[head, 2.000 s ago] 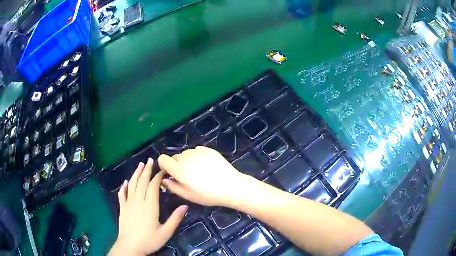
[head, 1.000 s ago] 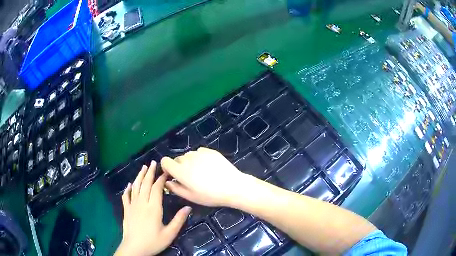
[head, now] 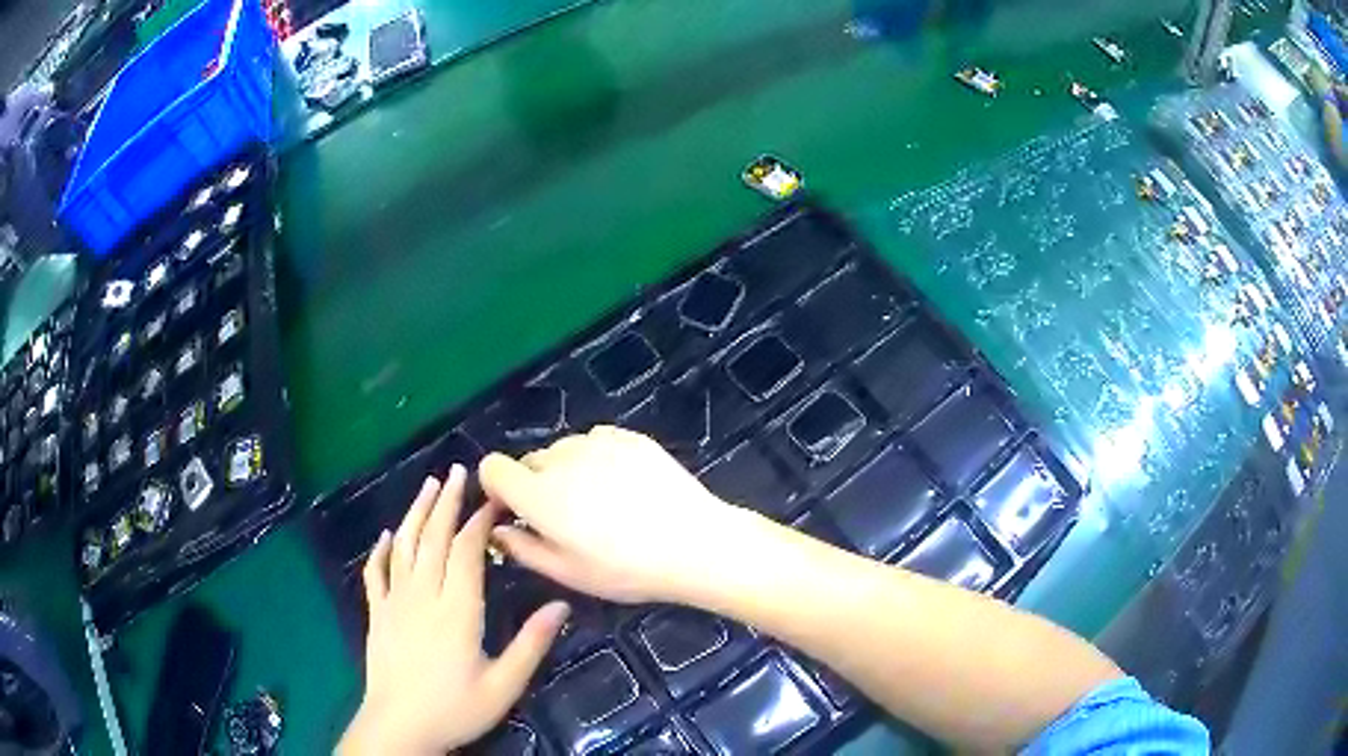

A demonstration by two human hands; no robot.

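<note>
A black blister tray [head: 887,495] lies in front of me, with dark rounded-square pieces [head: 766,366] in some pockets. My right hand [head: 614,510] is over its left part, its fingertips closed on a small part with a bit of yellow [head: 498,554] showing, perhaps a watch body; most of it is hidden. My left hand [head: 444,635] lies beside it, fingers stretched and thumb apart, fingertips close to the right fingertips. Whether it touches the part is hidden. A loose watch body [head: 772,177] lies on the green mat behind the tray.
A black tray of watch bodies [head: 274,499] stands at left, a blue bin [head: 178,126] behind it. A flat black rectangle [head: 189,679] lies lower left. Clear sheets [head: 1020,296] and rows of small parts are at right. More small parts [head: 977,80] lie at the back.
The loose watch body now shows farther left relative to the tray corner. The view has shifted slightly. Both hands keep nearly the same pose.
</note>
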